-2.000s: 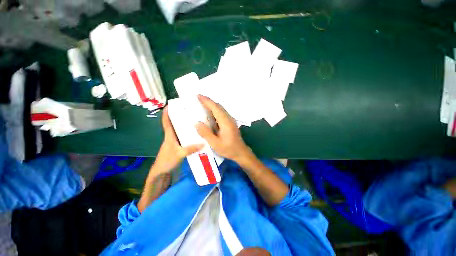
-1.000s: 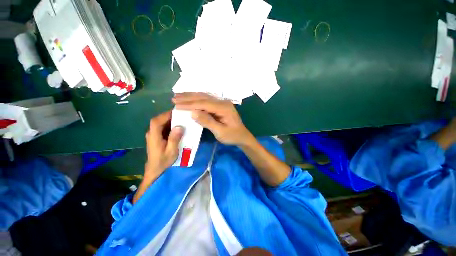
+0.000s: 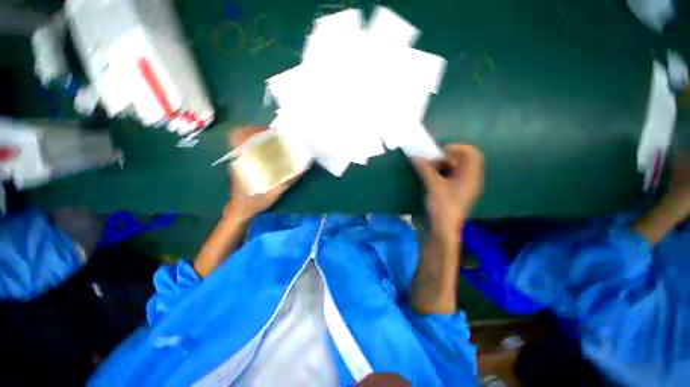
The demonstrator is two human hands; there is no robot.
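Observation:
My left hand (image 3: 246, 193) is shut around a folding carton (image 3: 264, 162), whose open end faces me and shows a tan inside, with a thin white flap sticking out to the left. My right hand (image 3: 452, 178) pinches the corner of a white insert card (image 3: 421, 142) at the lower right edge of the pile of inserts (image 3: 355, 91). The pile is fanned out on the green bench. The picture is somewhat blurred.
A stack of flat carton blanks (image 3: 140, 60) lies at the upper left. An opened carton (image 3: 64, 151) lies at the left edge. White cartons (image 3: 657, 125) lie at the right. Workers' blue sleeves (image 3: 598, 261) show at both sides. Rubber bands lie on the bench top (image 3: 545, 113).
The carton has turned from lying lengthwise in both hands to showing its open end, held by my left hand alone. My right hand has let go and moved right to an insert.

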